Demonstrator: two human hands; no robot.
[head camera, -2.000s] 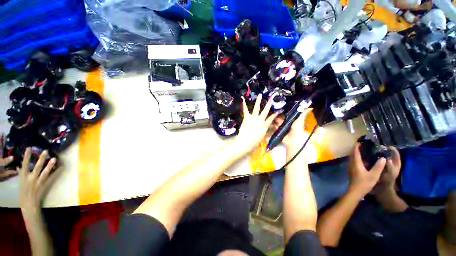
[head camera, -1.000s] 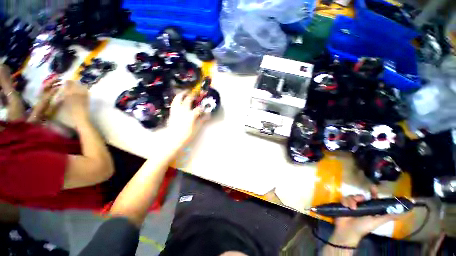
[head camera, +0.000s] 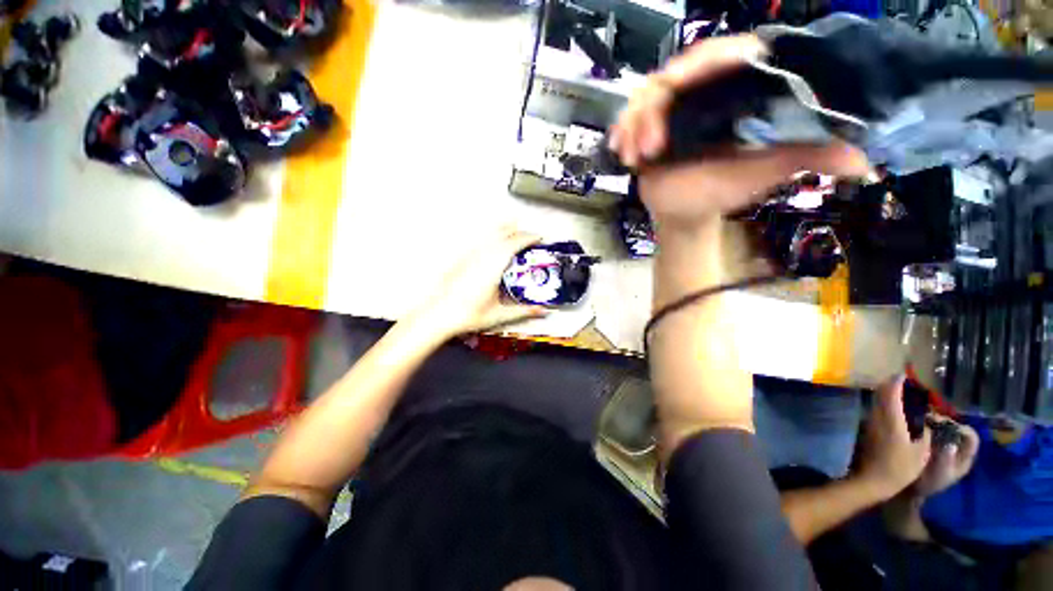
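Observation:
My left hand (head camera: 479, 283) holds a round black unit (head camera: 545, 275) with a silvery-white centre and red bits at the bench's front edge, open side up. My right hand (head camera: 704, 150) is shut round the thick black electric screwdriver (head camera: 797, 92), raised close to the camera beside the light grey screw feeder (head camera: 572, 104). The driver's tip cannot be made out clearly against the feeder's front tray. A thin black cord hangs across my right forearm.
A heap of black units (head camera: 185, 162) lies at the left by the yellow tape (head camera: 306, 219). More units (head camera: 816, 248) lie right of the feeder, partly hidden. A neighbour's hands (head camera: 906, 456) hold a dark part at right. A red stool (head camera: 237, 369) stands below.
My left hand has moved from the left heap to the bench edge with a unit in it. My right hand has raised the screwdriver from the bench edge to beside the feeder. The view has shifted.

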